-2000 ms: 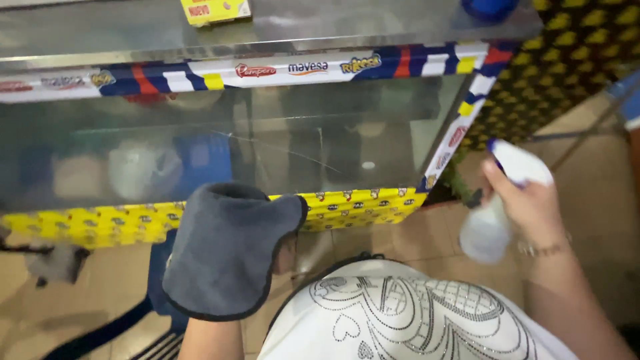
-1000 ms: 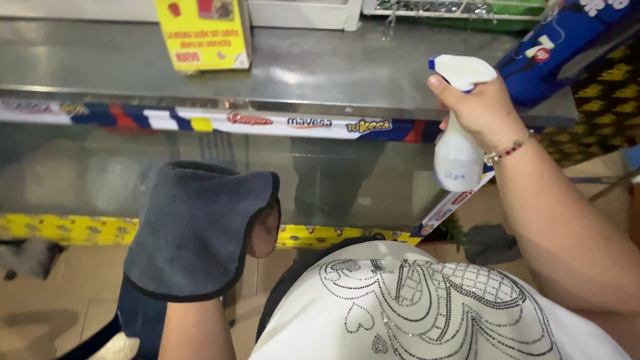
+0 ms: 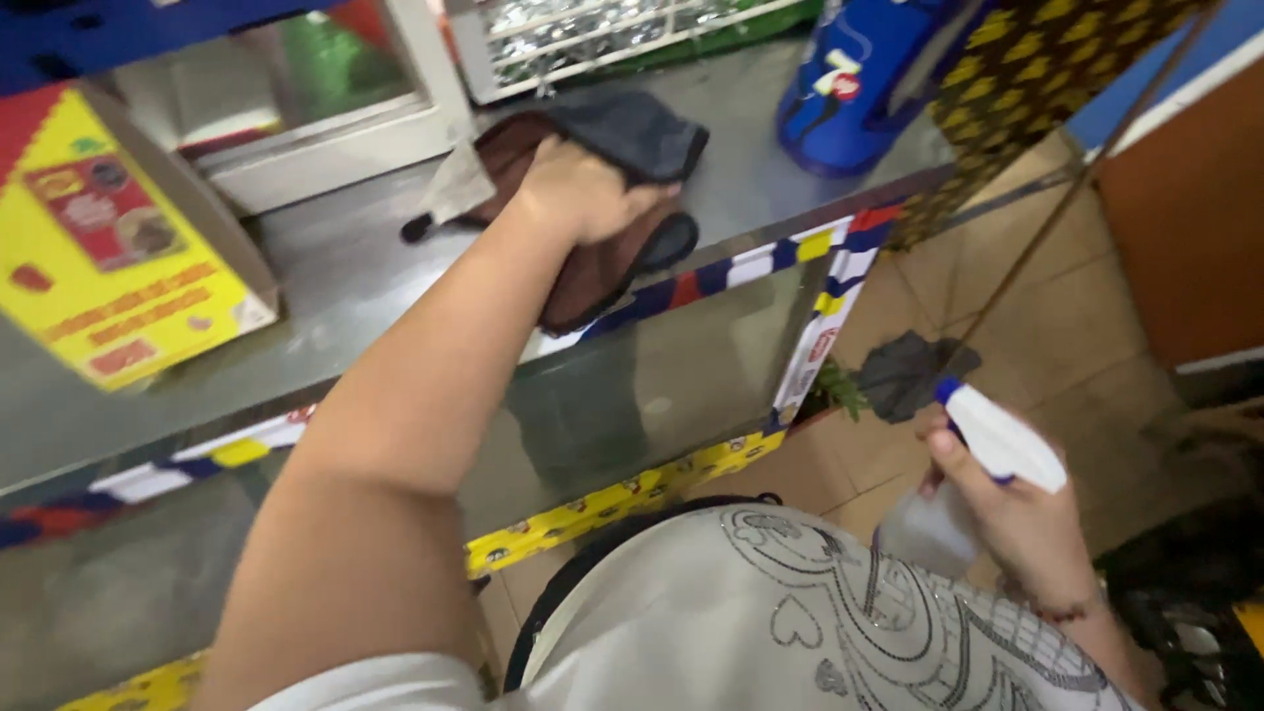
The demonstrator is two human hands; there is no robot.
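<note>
My left hand [image 3: 583, 193] presses a dark grey and brown cloth [image 3: 632, 133] against the metal top of a glass display counter [image 3: 346, 262]. One edge of the cloth hangs over the counter's front rim. Lower at the right, my right hand [image 3: 1007, 504] grips a spray bottle [image 3: 928, 528] with a white and blue trigger head. That bottle is beside my body, away from the counter, and its lower part is partly hidden by my hand and shirt.
A yellow cardboard box [image 3: 128, 237] stands on the counter's left part. A blue container [image 3: 849, 89] stands at its right end. Behind the cloth is a white wire rack [image 3: 632, 39] with shiny packets. A dark rag [image 3: 908, 375] lies on the tiled floor.
My left hand and the cloth have moved from in front of the counter's glass onto its top. My right hand has lowered the spray bottle from near the counter's edge. The view has shifted.
</note>
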